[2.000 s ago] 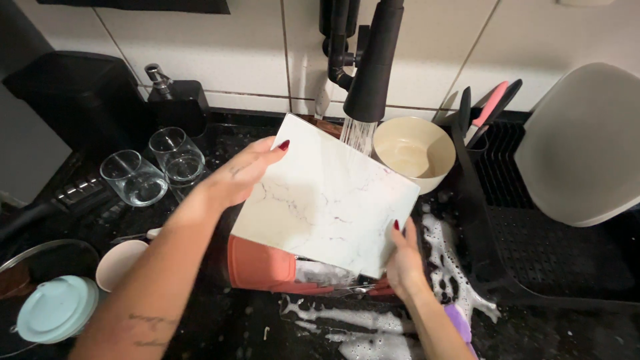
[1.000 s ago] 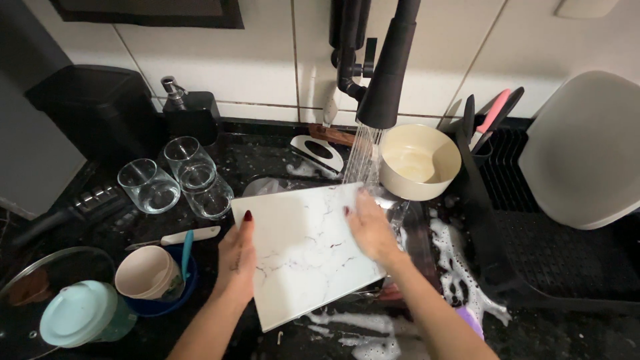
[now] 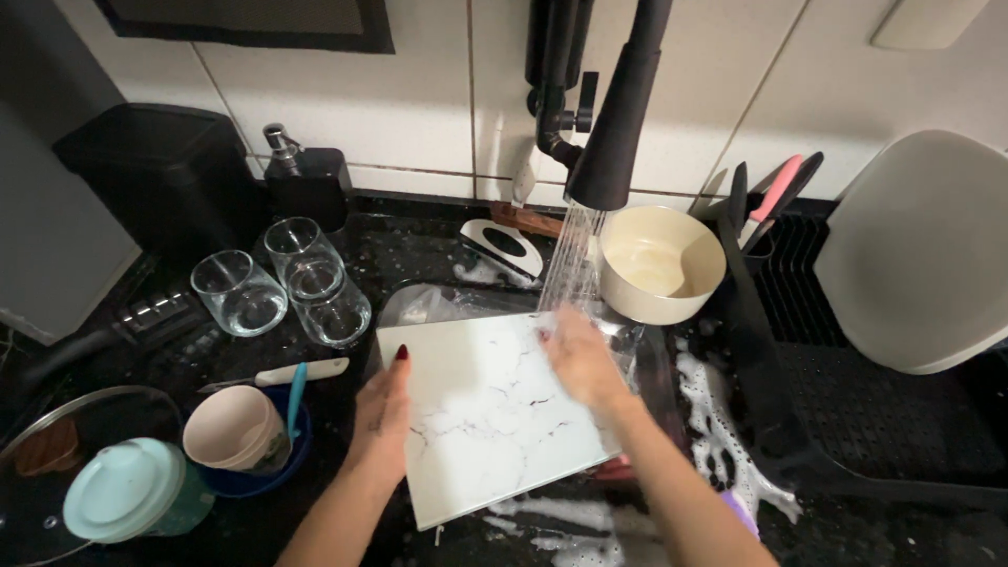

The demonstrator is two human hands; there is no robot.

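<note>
A white marble-patterned board is tilted over the sink, below the running black faucet. My left hand grips its left edge, the thumb with a dark red nail on top. My right hand, slightly blurred, rests on the board's upper right part, where the water stream falls. Its fingers look extended over the surface. Behind the board lie a clear plastic container, partly hidden, and a black-and-white scrubber or scraper on the sink's back ledge. A cream pot stands right of the stream.
Drinking glasses, a white-handled knife, a pink cup in a blue bowl and a lidded turquoise container stand left. At right is a black dish rack with a gray tray. Soap foam lies beside it.
The board has turned and sits lower than two seconds ago. My right hand has gone from its lower right corner to its upper right part; my left hand has moved down the left edge.
</note>
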